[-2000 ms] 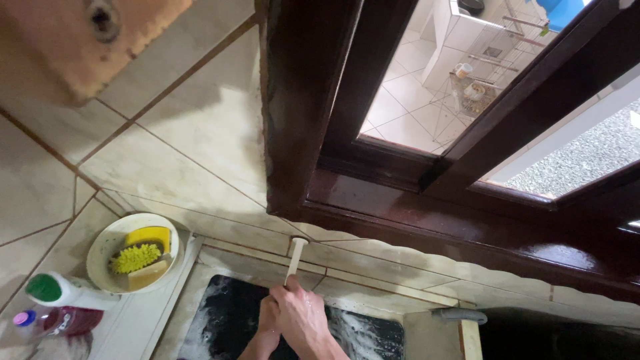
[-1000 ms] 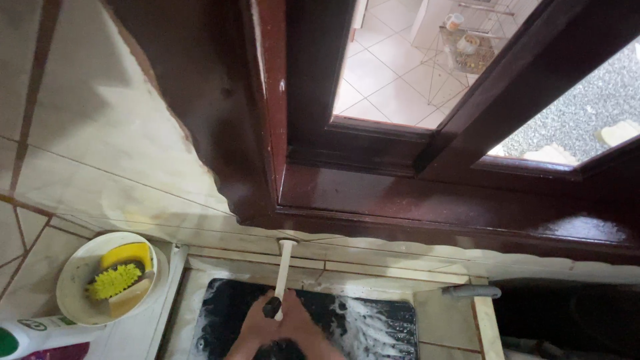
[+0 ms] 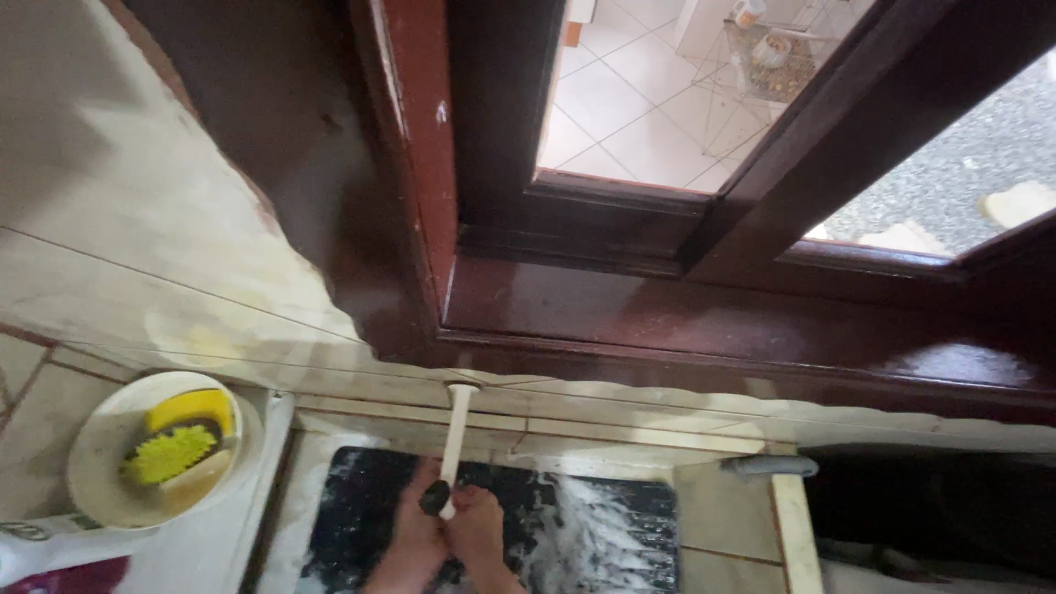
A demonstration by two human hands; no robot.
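Observation:
A white plastic wall faucet (image 3: 456, 437) with a dark knob (image 3: 435, 497) juts out from the tiled wall. Right at its spout are my left hand (image 3: 417, 528) and my right hand (image 3: 478, 524), close together, with the left one blurred. Whether any small thing lies between them is hidden. Beneath them a dark mat or sheet (image 3: 375, 495) lies in the tiled basin, with white suds (image 3: 594, 528) over its right part.
At the left a white bowl (image 3: 91, 445) holds a yellow-green bristled brush (image 3: 173, 454) and a yellow sponge (image 3: 194, 408). Bottles lie below it. A dark wooden window frame (image 3: 610, 305) overhangs the basin. A grey object (image 3: 767, 467) rests on the basin's right wall (image 3: 794, 528).
My hands were together in front of the faucet's lower end; now they are a little apart below the spout, and the dark knob shows. The view has moved closer to the window frame.

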